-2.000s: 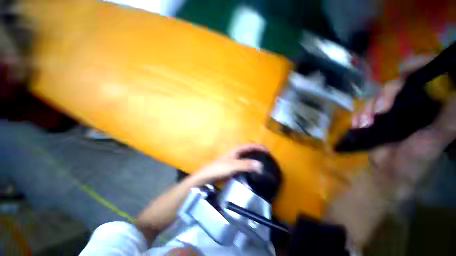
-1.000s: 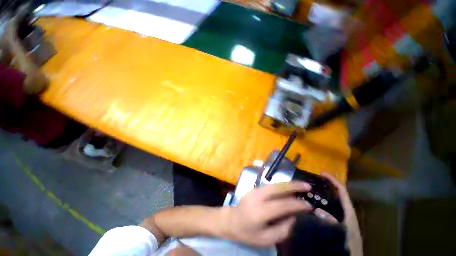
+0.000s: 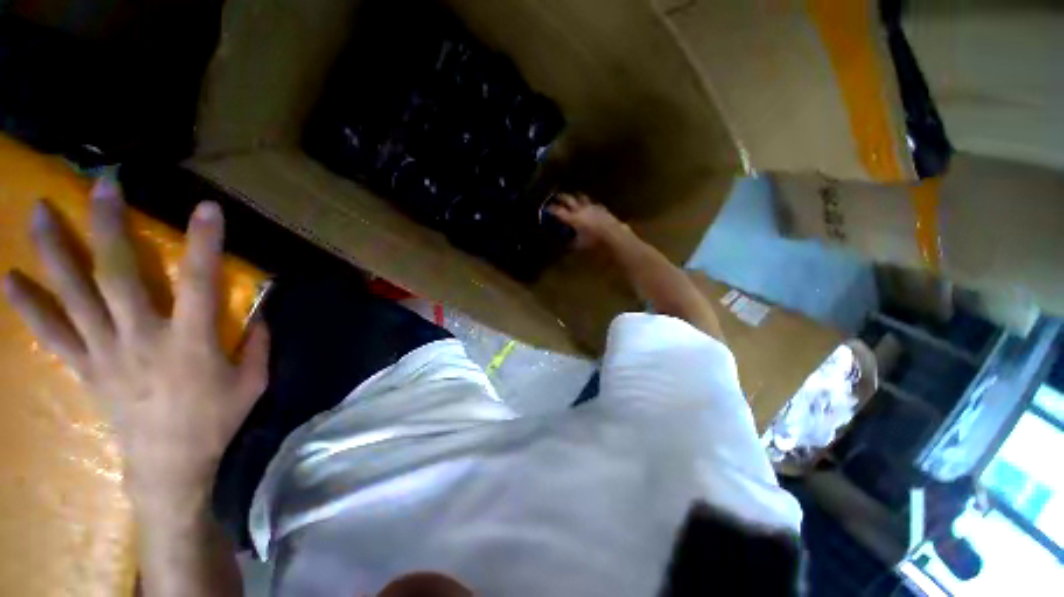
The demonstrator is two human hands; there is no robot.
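Observation:
An open brown carton [image 3: 350, 216] stands at the upper middle with several dark, glossy, rounded units [image 3: 449, 146] packed inside. My right hand [image 3: 583, 222] reaches down into it, with its fingers at the edge of a dark unit at the near end of the pack. Whether the fingers grip that unit is not clear. My left hand [image 3: 169, 362] is over the orange bench [image 3: 47, 466] at the left, back up and fingers spread, holding nothing. I cannot tell whether its palm presses on the bench.
Carton flaps with orange tape [image 3: 858, 88] stand at the upper right. Another brown carton [image 3: 758, 350] with a white label is beyond my right arm, with crumpled white material [image 3: 817, 402] beside it. Grey floor [image 3: 543, 379] shows below the large carton.
The view has swung from the bench to the cartons. The silver-and-black unit, screw feeder and screwdriver are out of view. My hands have separated, left over the bench, right inside the carton.

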